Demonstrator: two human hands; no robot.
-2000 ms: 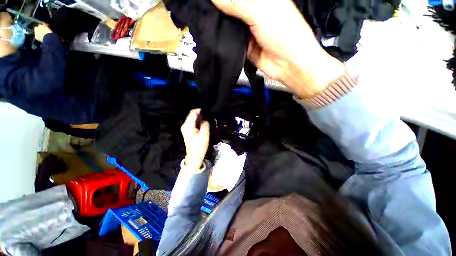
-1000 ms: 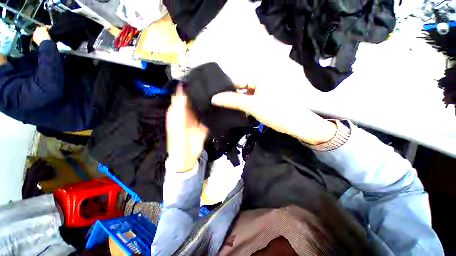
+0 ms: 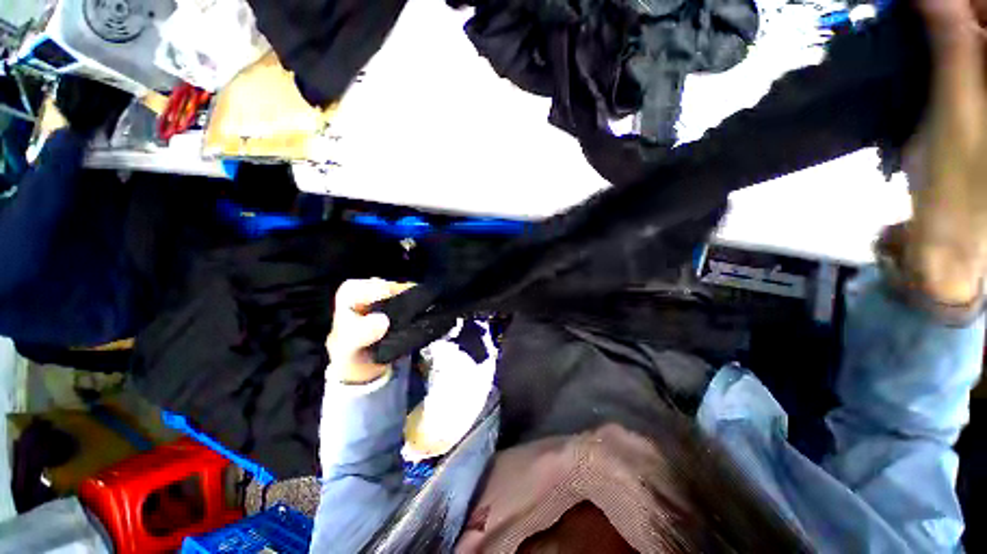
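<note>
A long black fabric strip [image 3: 649, 206] is stretched diagonally between my two hands, over the lap and the near edge of the table. My left hand [image 3: 363, 328] grips its lower end, left of centre. My right hand [image 3: 952, 162] is raised at the right edge of the picture, partly cut off and blurred, and holds the upper end. A black fabric heap [image 3: 617, 60] lies on the table behind the strip, which partly covers it.
The white table [image 3: 433, 152] has black cloth [image 3: 330, 43], cardboard [image 3: 260, 114] and red-handled tools [image 3: 182, 111] at its left. A person's dark sleeve [image 3: 54, 238] is at far left. A red stool or basket [image 3: 162, 492] and blue crate [image 3: 254, 532] stand below.
My right hand has moved far right and up, and the black strip, folded between my hands before, is now drawn out long. My left hand is slightly lower and further left. The view has shifted.
</note>
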